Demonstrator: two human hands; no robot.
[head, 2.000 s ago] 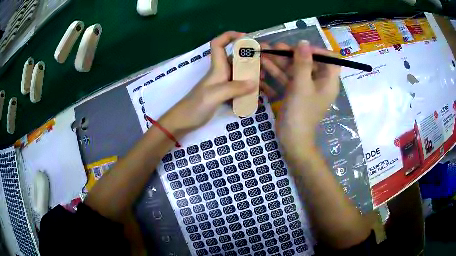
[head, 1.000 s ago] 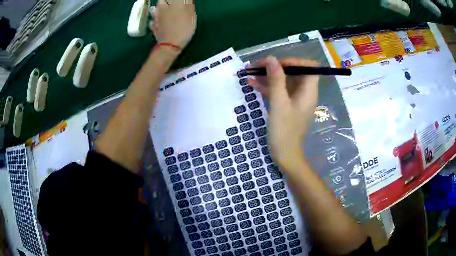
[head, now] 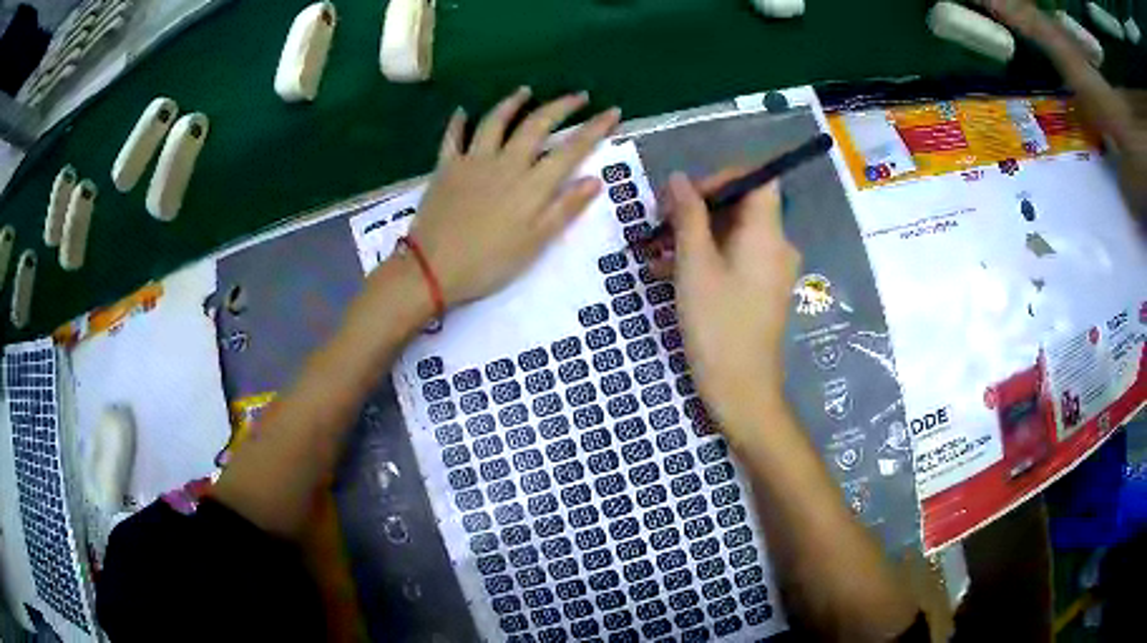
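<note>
The white label sheet with rows of small black stickers lies in front of me, its upper left part blank. My left hand lies spread, palm down, over the sheet's upper blank part and holds nothing. My right hand holds the black tweezers, slanting up to the right. Their tip is at the right-hand column of stickers, near the sheet's upper right. Whether a sticker is on the tip cannot be told.
The green conveyor belt crosses the top, with several cream housings on it. Another person's hand reaches in at top right. Printed packaging lies right, a second label sheet far left, and a single housing beside it.
My left hand has come back from the belt onto the sheet, leaving a housing on the belt. The tweezers' tip has moved slightly down the sheet. Another person's hand has appeared at top right.
</note>
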